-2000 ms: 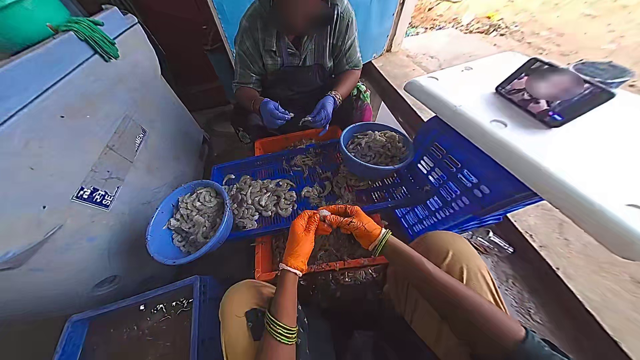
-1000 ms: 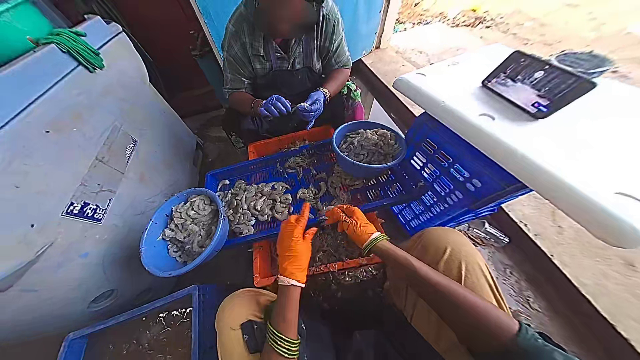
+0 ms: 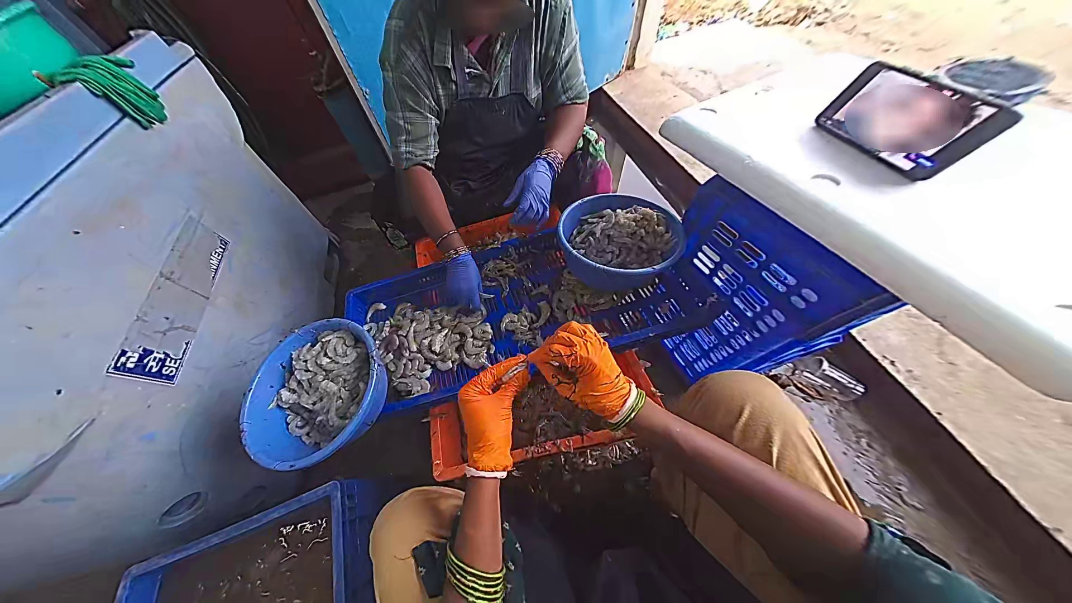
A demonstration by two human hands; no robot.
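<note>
My left hand (image 3: 490, 412), in an orange glove, pinches a shrimp (image 3: 514, 371) between thumb and fingers. My right hand (image 3: 584, 368), also gloved in orange, has its bent fingers closed at the other end of that shrimp. Both are above an orange crate (image 3: 450, 442) with shrimp shells and scraps in it. Just beyond lies a blue slotted tray (image 3: 358, 303) bearing a pile of shrimp (image 3: 431, 342) on its left part. One blue bowl of shrimp (image 3: 254, 419) is at the left; another blue bowl (image 3: 615, 275) stands on the tray.
A co-worker in blue gloves (image 3: 463, 280) sits opposite, one hand at the shrimp pile. Blue slotted crates (image 3: 804, 327) lean at the right, below a white surface (image 3: 754, 126) holding a phone (image 3: 917, 117). A large grey container (image 3: 92, 293) borders the left; a blue-rimmed tray (image 3: 335, 536) sits below.
My hands, apart one second ago, have come together at a shrimp. The co-worker's hands, close together before, have separated, and one has reached down to the pile on the tray.
</note>
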